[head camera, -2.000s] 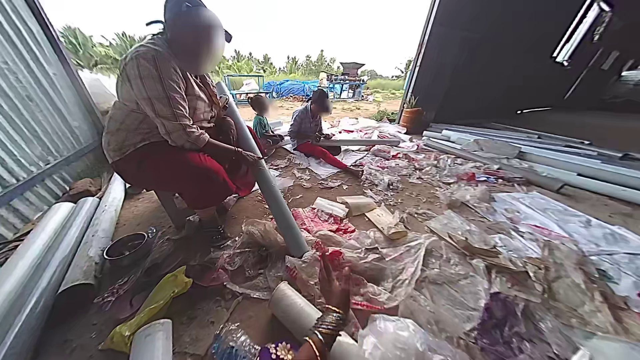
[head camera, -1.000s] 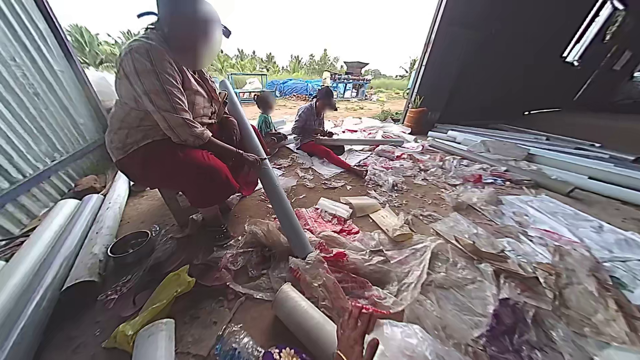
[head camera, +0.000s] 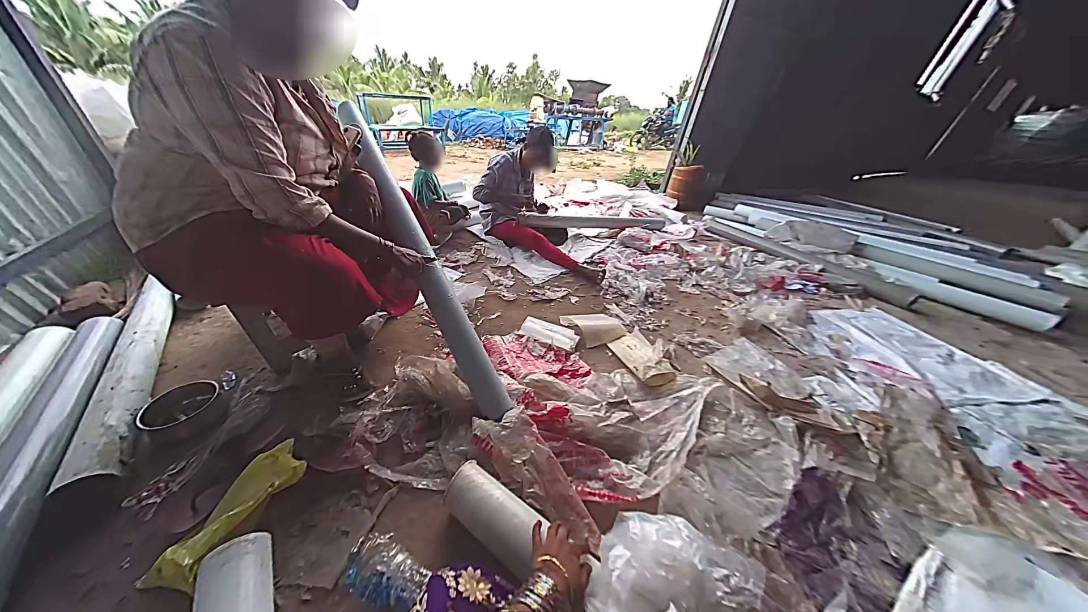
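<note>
My left hand (head camera: 561, 557), with bangles and a purple embroidered sleeve, is low in the middle of the head view. Its spread fingers rest at the near end of a short pale grey pipe (head camera: 495, 514). A strip of clear plastic film (head camera: 548, 476) runs down beside the pipe to the hand; whether the fingers grip it cannot be told. To the right of the hand is a bunched clear plastic bag (head camera: 671, 565). A long grey pipe (head camera: 450, 314), held by a seated person's hand, slants down to the film ahead. My right hand is out of view.
A seated person (head camera: 246, 170) is close at the left; two others sit farther back. Crumpled film (head camera: 739, 459) covers much of the ground. Large pipes (head camera: 119, 391), a dark bowl (head camera: 180, 410) and a yellow plastic bag (head camera: 229, 514) lie left. More pipes (head camera: 952, 263) lie back right.
My left hand was raised over the film two seconds ago; it went lower, then came to the near end of the short pipe. The seated person's long pipe stays slanted.
</note>
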